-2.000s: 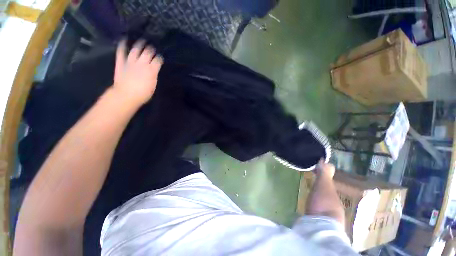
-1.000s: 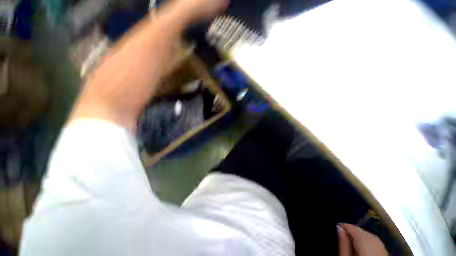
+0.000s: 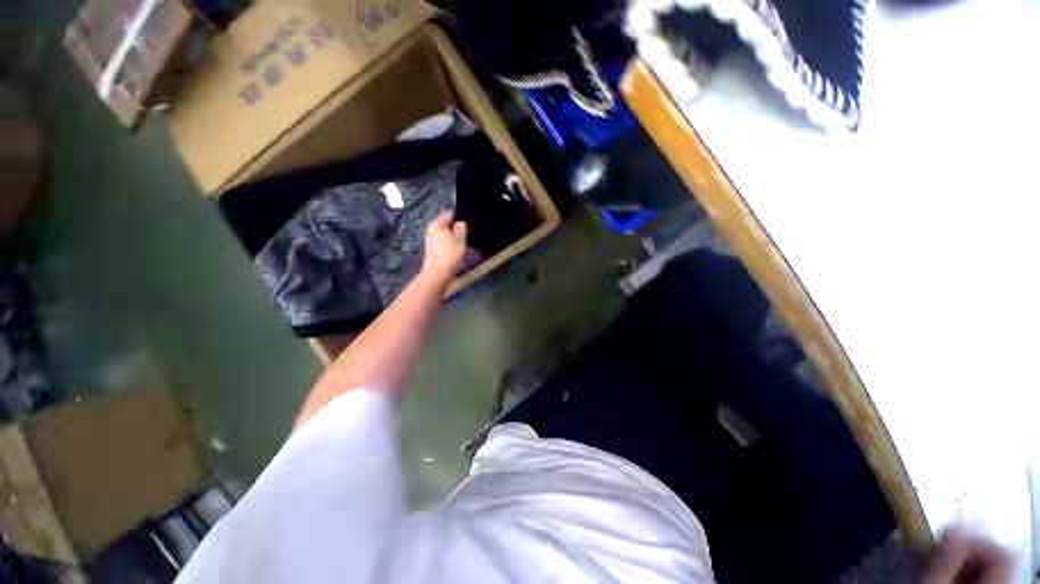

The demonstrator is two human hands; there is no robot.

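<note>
A dark garment with grey patterned lining [image 3: 331, 245] and a small white label lies over a cardboard box [image 3: 279, 86]. My left hand [image 3: 445, 242] reaches down to it, fingers curled on the cloth by the label, near the box's right side. My right hand [image 3: 969, 561] is blurred and cut off by the bottom right edge, at the table's wooden edge; its fingers are unclear. Black cloth [image 3: 684, 399] lies along my lap beside the table.
The white table [image 3: 901, 274] with its wooden edge runs down the right. Black cloth with white toothed trim [image 3: 815, 74] lies on its far part, and more hangs beside it. Another cardboard box [image 3: 108, 456] stands lower left, one upper left. Blue items are under the table.
My left hand has moved from the trimmed black cloth at the table down to the garment in the box. The view has swung from the lap and floor to the table and box.
</note>
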